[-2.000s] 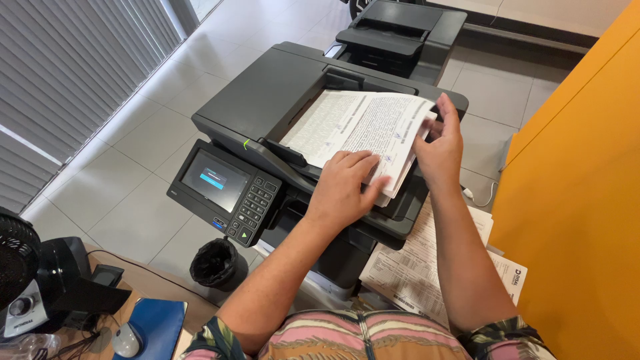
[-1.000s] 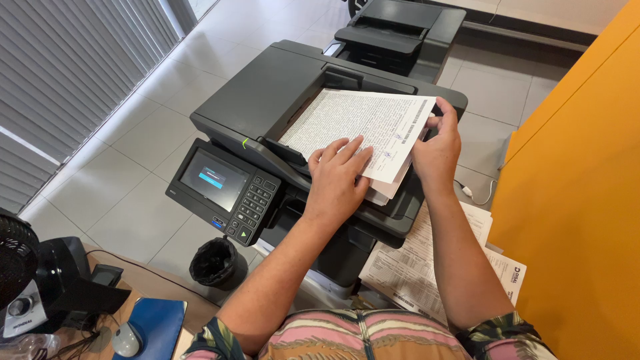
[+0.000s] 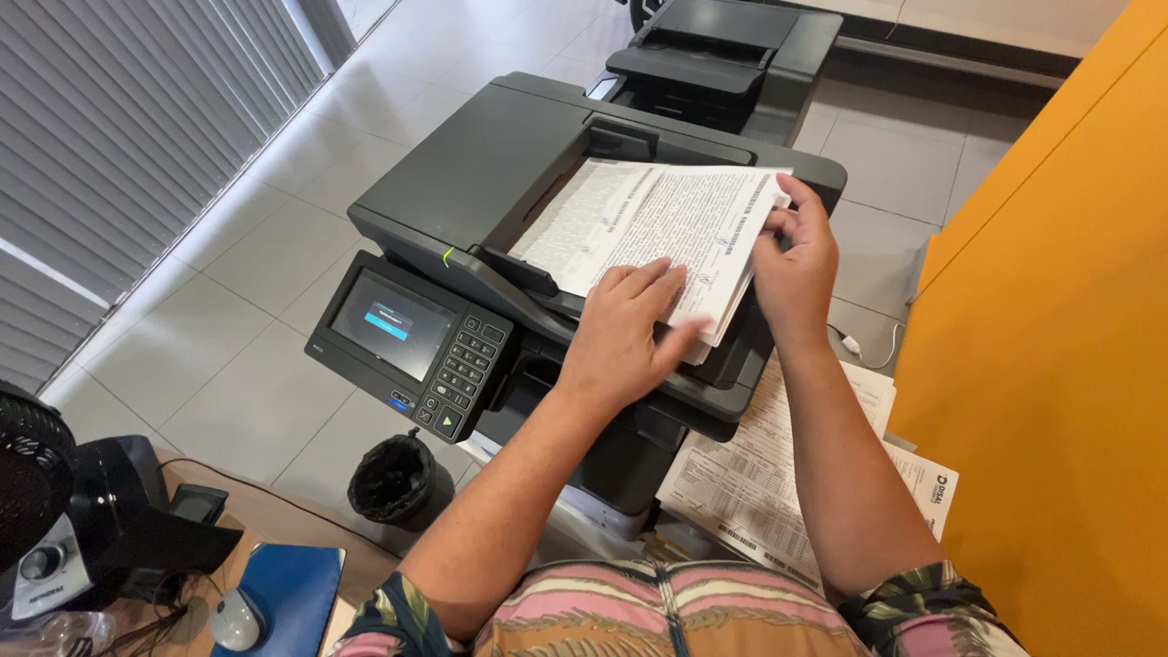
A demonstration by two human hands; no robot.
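Observation:
A stack of printed paper sheets (image 3: 680, 219) lies in the feeder tray on top of a dark grey multifunction printer (image 3: 474, 164). Resting on the stack's near left part is my left hand (image 3: 620, 338), its fingers spread and the thumb near the lower edge. My right hand (image 3: 796, 255) holds the right edge of the sheets with bent fingers; the top sheets curve up there. The printer's control panel (image 3: 411, 342), with a lit screen and keypad, juts out to the left of my left hand.
More printed sheets (image 3: 757, 465) lie below my right forearm. A second printer (image 3: 721, 55) stands behind. To the right is an orange panel (image 3: 1049, 319). A black-lined bin (image 3: 392, 479) stands on the floor. At lower left are a fan (image 3: 55, 511), a mouse (image 3: 237, 619) and a blue folder (image 3: 297, 584).
The top sheet's right edge was raised and curled two seconds ago, then lay flatter. My left hand has shifted slightly on the pages; my right hand stays at their right edge.

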